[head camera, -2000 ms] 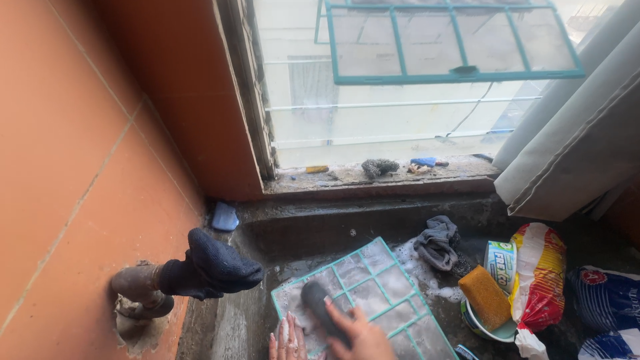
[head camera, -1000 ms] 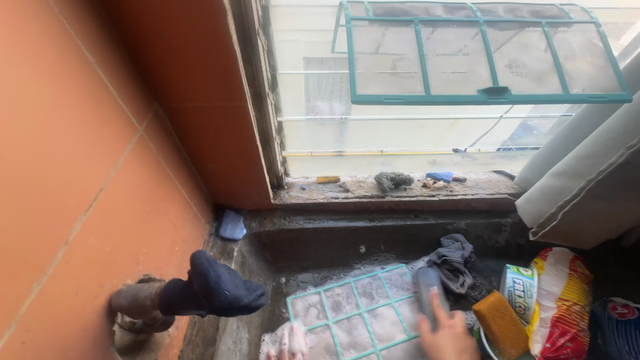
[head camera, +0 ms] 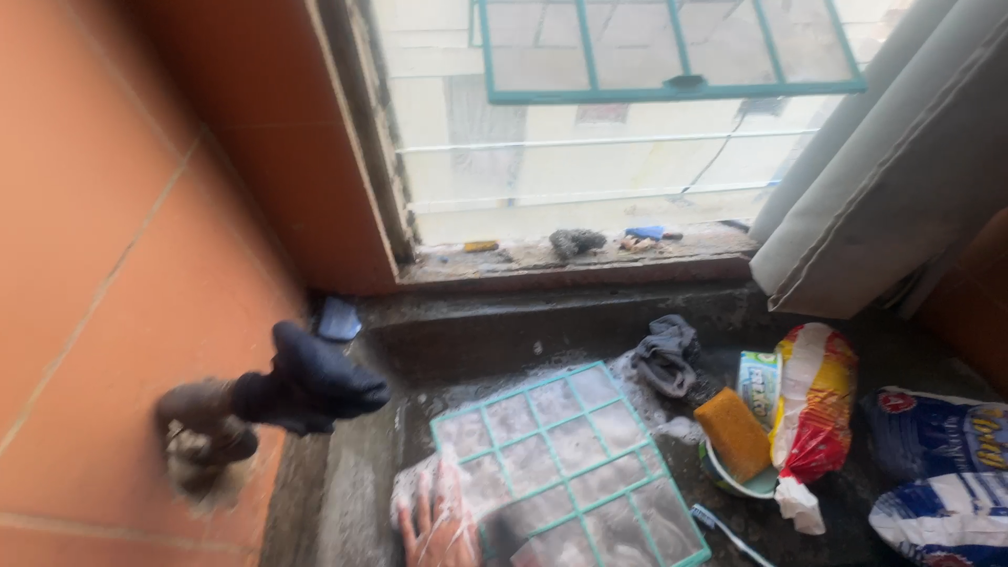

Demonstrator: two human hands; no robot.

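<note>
A mesh filter panel with a teal plastic grid frame (head camera: 561, 441) lies tilted in a dark, wet concrete basin, with suds on and around it. My left hand (head camera: 442, 524), covered in foam, rests flat on its lower left part with fingers apart. Just to the right, a blurred dark brush (head camera: 504, 526) is on the mesh. My right hand (head camera: 551, 554) is at the bottom edge, blurred and mostly cut off, and appears closed on this brush. A similar teal-framed filter panel (head camera: 675, 93) is up against the window.
A dark cloth wraps a tap (head camera: 315, 382) on the left. Right of the panel are a grey wet cloth (head camera: 667, 356), an orange sponge (head camera: 732, 435) in a tub (head camera: 713, 472), a toothbrush (head camera: 732, 535) and plastic bags (head camera: 815, 402). Steel wool (head camera: 576, 242) sits on the sill.
My right hand and the dark brush have moved from the panel's upper right, near the grey cloth, down to its lower left. My left hand stays at the panel's left side.
</note>
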